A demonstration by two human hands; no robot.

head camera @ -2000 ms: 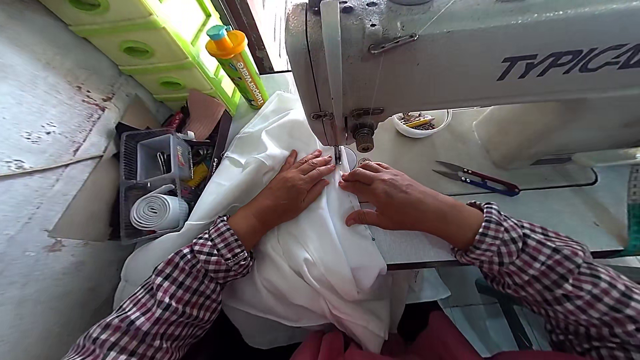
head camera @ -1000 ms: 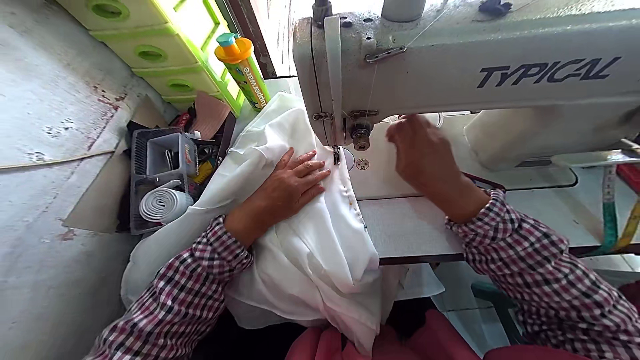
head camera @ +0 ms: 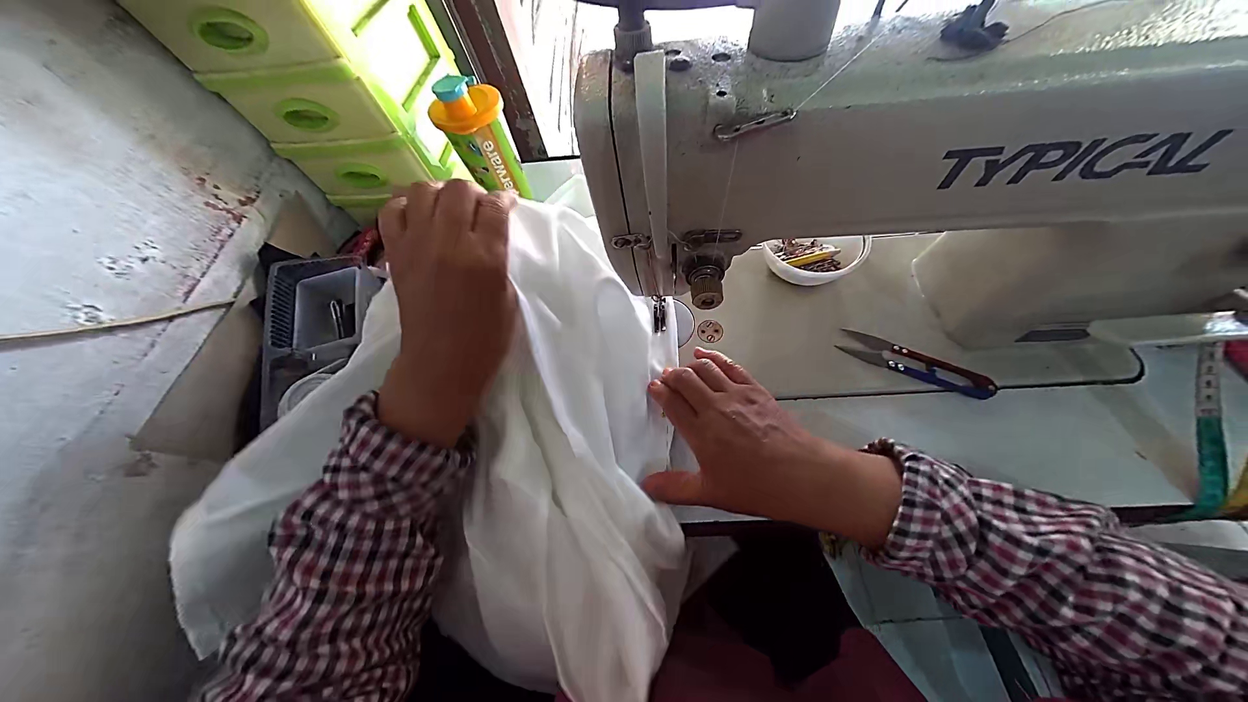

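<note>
White fabric lies in folds over the sewing table, its right edge under the presser foot of a Typical sewing machine. My left hand is raised at the fabric's upper left part, fingers curled over a lifted fold of it. Its fingertips are hidden. My right hand rests with fingers spread on the fabric's right edge and the table, just below the presser foot. Thread snips lie on the machine bed to the right of that hand.
Behind the needle area stands a white bowl of small items. A grey plastic tray sits at the left, below green drawers and a bottle with an orange lid. A measuring tape hangs at the right edge.
My left hand has moved up from lying flat on the fabric and has lifted a fold. My right hand has come back down from beside the machine head to the fabric's edge.
</note>
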